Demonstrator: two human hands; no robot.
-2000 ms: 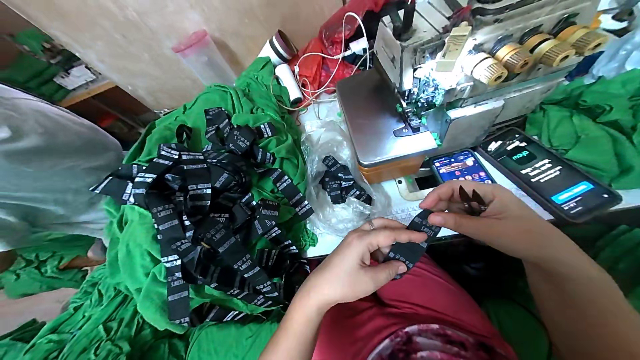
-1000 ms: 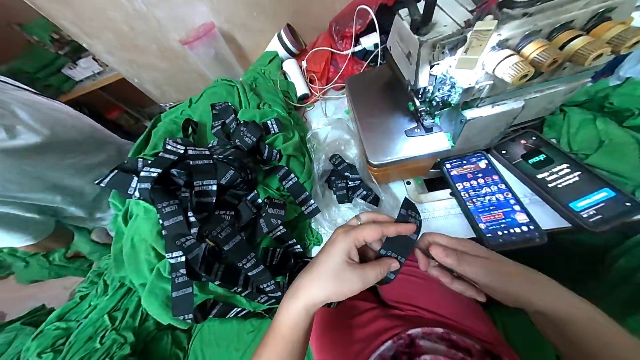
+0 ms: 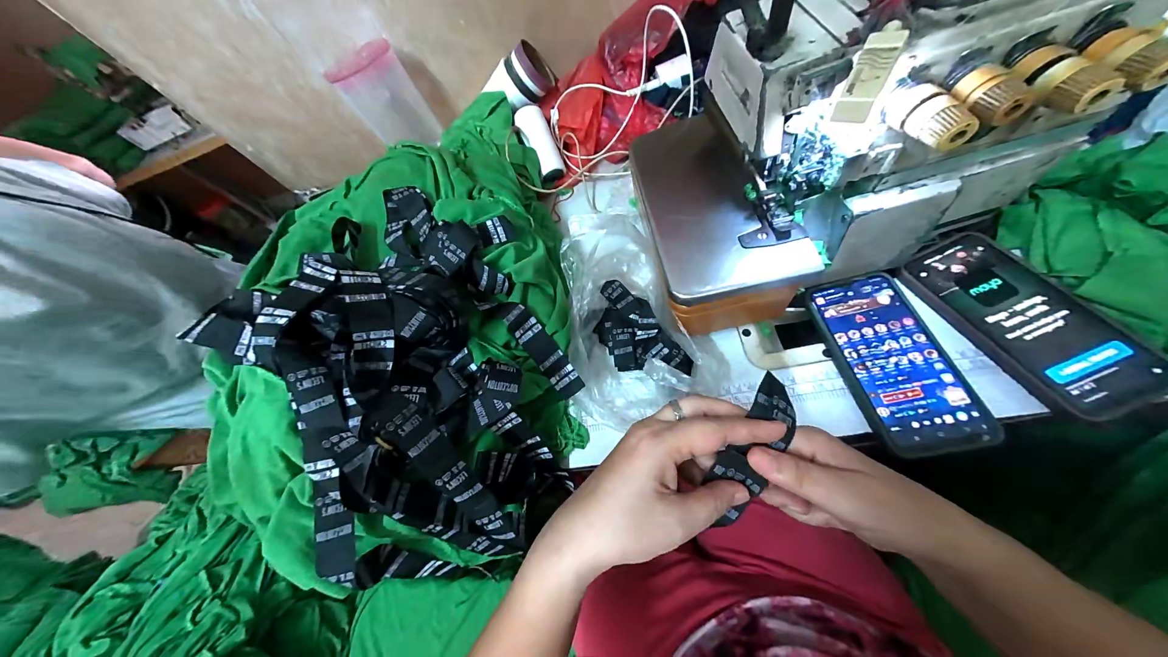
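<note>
My left hand (image 3: 662, 474) pinches a short black printed label strip (image 3: 737, 470) between thumb and fingers, above my lap. On the strip's other side, my right hand (image 3: 817, 474) grips it with thumb and fingertips; the strip is bent, one pointed end standing up. Left of my hands, a long tangle of black label ribbon (image 3: 365, 347) with white print lies on green fabric (image 3: 246, 456). Cut black labels (image 3: 636, 333) rest on a clear plastic bag (image 3: 593, 255) beside the metal plate of a sewing machine (image 3: 721, 210).
Two lit smartphones (image 3: 903, 365) (image 3: 1040, 319) lie on the right of the machine bed. Tension dials (image 3: 931, 114) line the machine's top. Behind stand a white cable (image 3: 593, 87), a red plastic bag (image 3: 620, 100) and a pink-lidded container (image 3: 388, 91). A person in grey (image 3: 91, 292) is at the left.
Both hands have stayed around the black strip, with its bend and angle changing. My right hand has dropped away from over the phone, closed in on the strip and now grips it.
</note>
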